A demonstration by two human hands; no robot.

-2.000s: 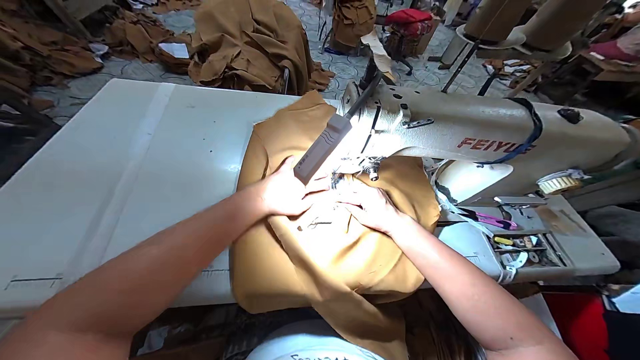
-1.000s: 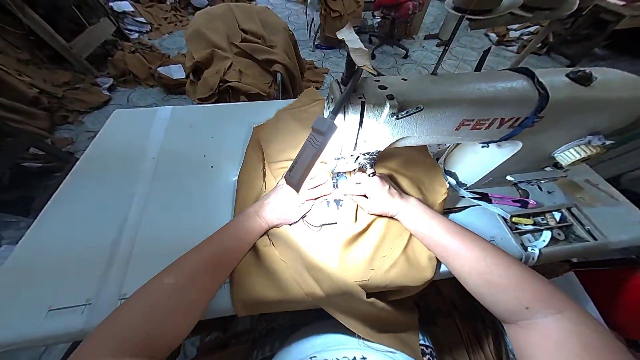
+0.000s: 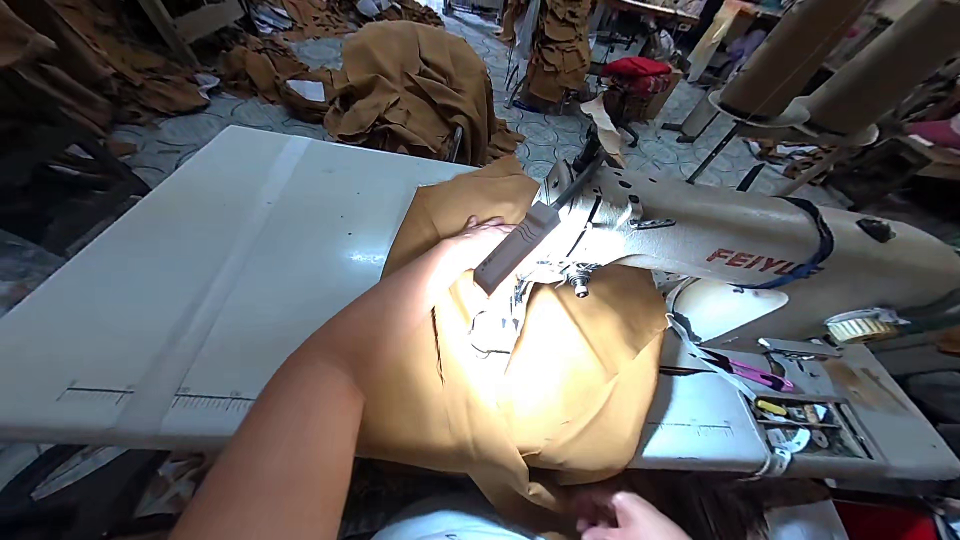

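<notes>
Tan fabric (image 3: pixel 480 420) lies spread under the needle and presser foot (image 3: pixel 519 292) of an industrial sewing machine (image 3: pixel 675 232), and its lower edge hangs off the front of the table. My left hand (image 3: pixel 484 232) rests on the fabric behind and left of the needle, its fingers partly hidden by the grey lamp (image 3: pixel 517 247) on the machine head. Bright light washes out the cloth around the foot. My right hand (image 3: pixel 626 517) is low at the bottom edge of the view, near the hanging cloth, blurred and partly cut off; whether it grips anything is unclear.
The white table (image 3: pixel 300 247) carries printed rulers near its front edge. Right of the fabric are pink-handled snips (image 3: pixel 757 375) and a recessed tray (image 3: pixel 851 427) of small parts. Thread cones (image 3: pixel 787 60) stand behind the machine. Brown cloth (image 3: pixel 420 82) is heaped beyond the table.
My right hand has left the cloth beside the needle and moved down to the front of the table. My left hand has moved farther back along the fabric, away from me.
</notes>
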